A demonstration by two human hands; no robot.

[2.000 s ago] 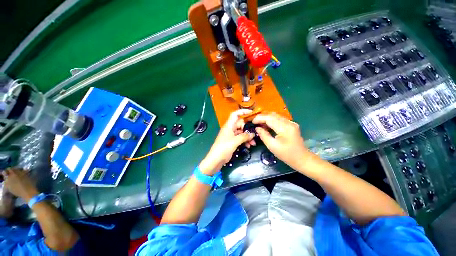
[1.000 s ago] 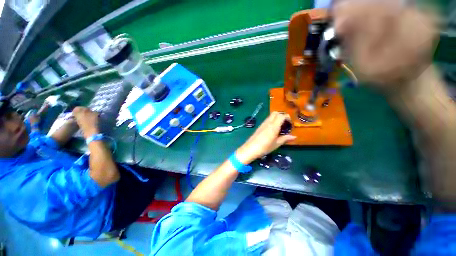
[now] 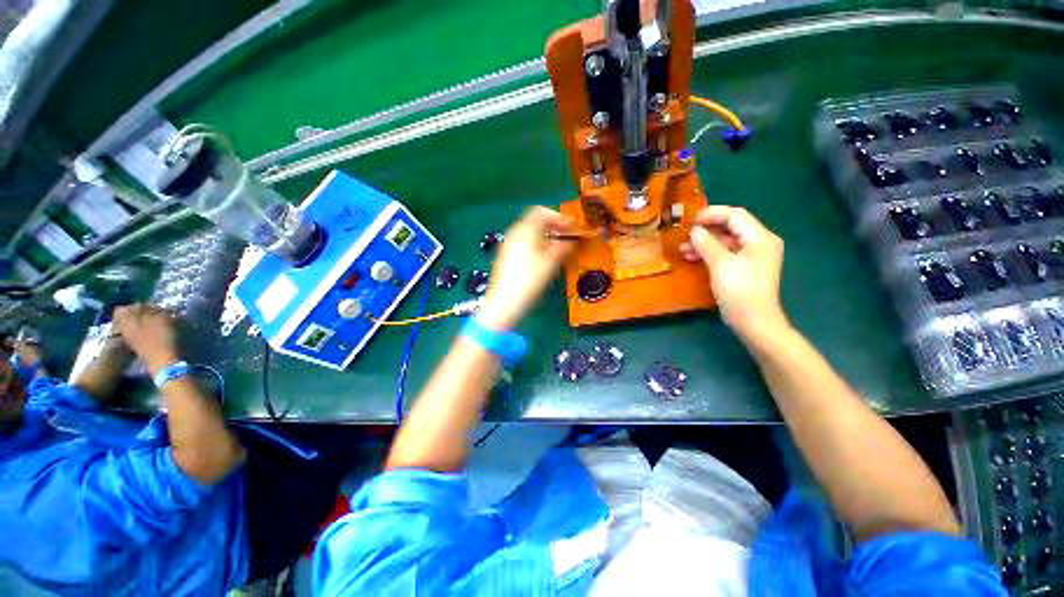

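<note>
The orange hand press [image 3: 694, 292] stands in front of me, its dark ram [image 3: 636, 163] above the nest. A round black part [image 3: 594, 285] lies on the press base at its front left corner. My left hand [image 3: 525, 271] is at the left side of the nest, fingertips by a small dark spot; whether it holds anything is unclear. My right hand [image 3: 747, 266] is at the right side of the nest, thumb and fingers nearly together; any small thing between them cannot be made out. Three black discs [image 3: 666, 379] lie on the bench before the press.
A blue control box [image 3: 338, 271] with a clear cylinder [image 3: 239, 201] stands at left, several discs [image 3: 447, 278] beside it. A yellow line [image 3: 414, 318] runs from the box. Stacked blister trays [image 3: 898, 280] are at right, a lower tray [image 3: 966, 466] below. A neighbouring worker [image 3: 105, 466] sits at left.
The view has turned back right. My right hand has come down from the press handle to the nest's right side. My left hand has let go of the black part, now on the base.
</note>
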